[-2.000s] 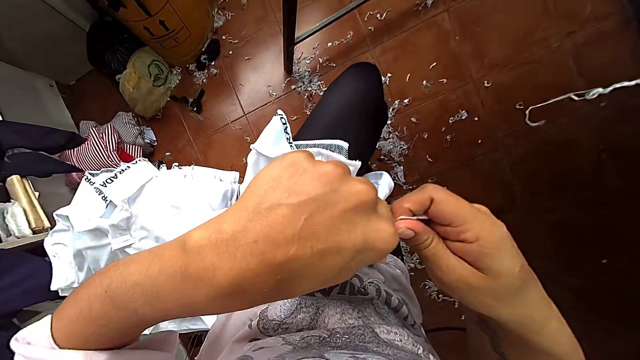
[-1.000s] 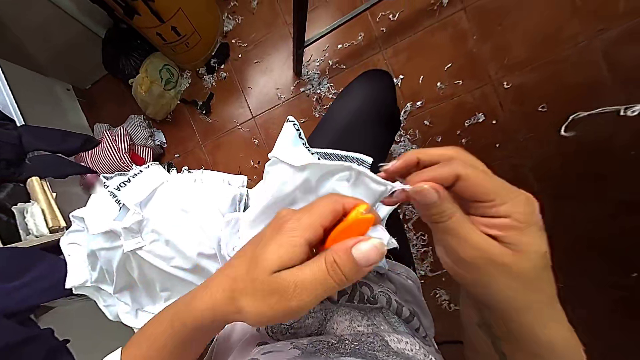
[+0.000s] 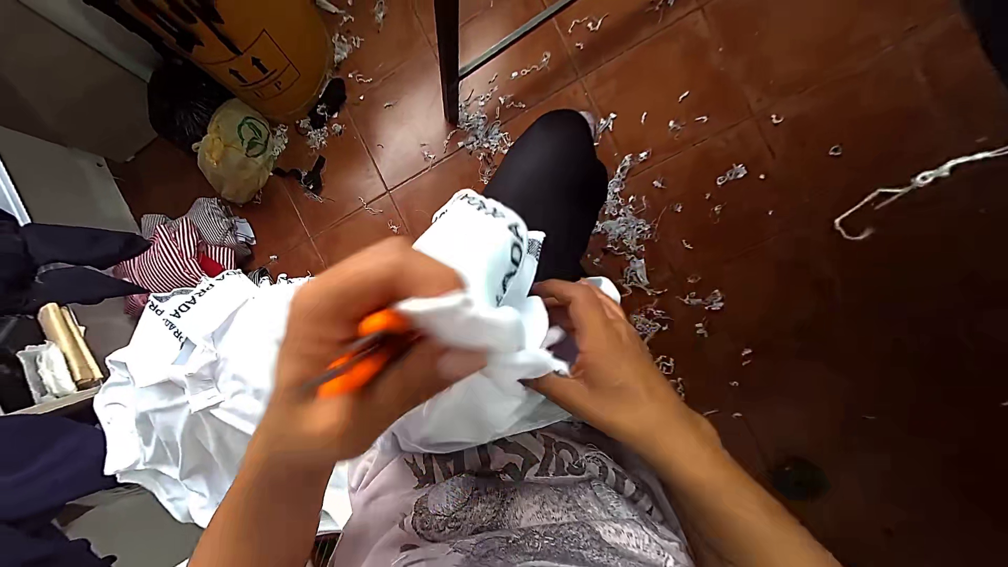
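Observation:
A white garment (image 3: 472,244) with a lettered band lies bunched over my lap, between my hands. My left hand (image 3: 354,354), blurred, is closed around a small orange-handled cutting tool (image 3: 366,354) with dark metal parts, and a fold of the white cloth passes by its fingers. The tool's exact kind cannot be told. On the right, my right hand (image 3: 606,354) grips the garment's edge between thumb and fingers. Left of my left hand, a pile of white garments (image 3: 189,378) with similar lettered bands lies beside my lap.
Thread scraps (image 3: 626,213) litter the tiled floor (image 3: 677,87). A dark metal furniture leg (image 3: 447,63) stands ahead. Farther left are a yellow drum (image 3: 268,47), a tied plastic bag (image 3: 236,150), striped cloths (image 3: 177,252) and dark blue fabric (image 3: 47,465). A pale string (image 3: 921,179) hangs at the right.
The orange tool, at my left fingertips one second ago, now lies within my left hand. That hand has turned and lifted cloth. The white garment is more bunched, with its lettered band now showing upward.

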